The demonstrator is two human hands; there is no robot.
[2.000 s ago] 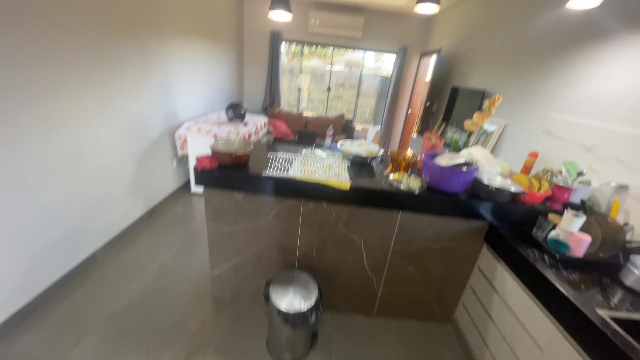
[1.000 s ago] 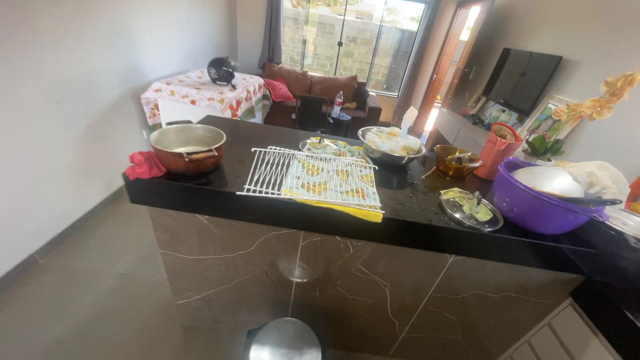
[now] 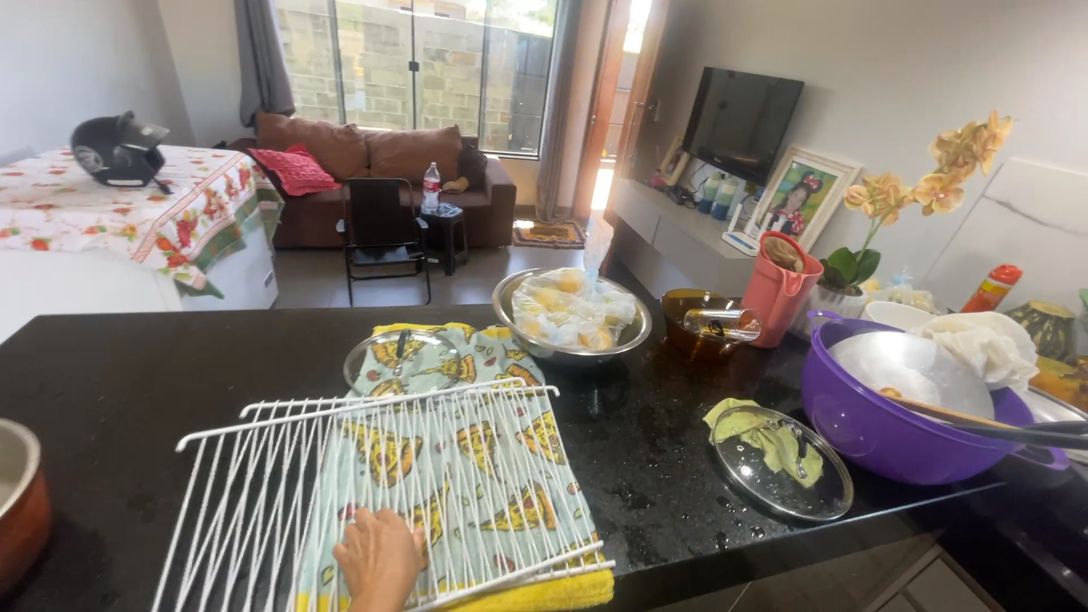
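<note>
My left hand (image 3: 378, 557) is at the lower left of centre, its fingers curled onto the wires of white wire racks (image 3: 255, 476). Two racks appear to overlap, lying on a pizza-print towel (image 3: 476, 450) with yellow edges. Beyond them, a glass lid (image 3: 404, 361) rests on the towel. A metal bowl (image 3: 633, 336) holds a clear plastic bag (image 3: 569, 310) of yellowish round pieces. To the right, another glass lid (image 3: 782, 463) lies with a green cloth (image 3: 778, 442) on the wet black counter. My right hand is out of view.
An orange-brown pot (image 3: 25, 527) stands at the left edge. On the right are an amber bowl (image 3: 693, 336), a coral pitcher (image 3: 778, 293), a potted orchid (image 3: 858, 263) and a full purple basin (image 3: 892, 442). The black counter's near edge (image 3: 807, 535) runs along the lower right.
The view has moved up close to the counter. My left hand has come into view at the wire racks, where no hand shows in the earlier frames.
</note>
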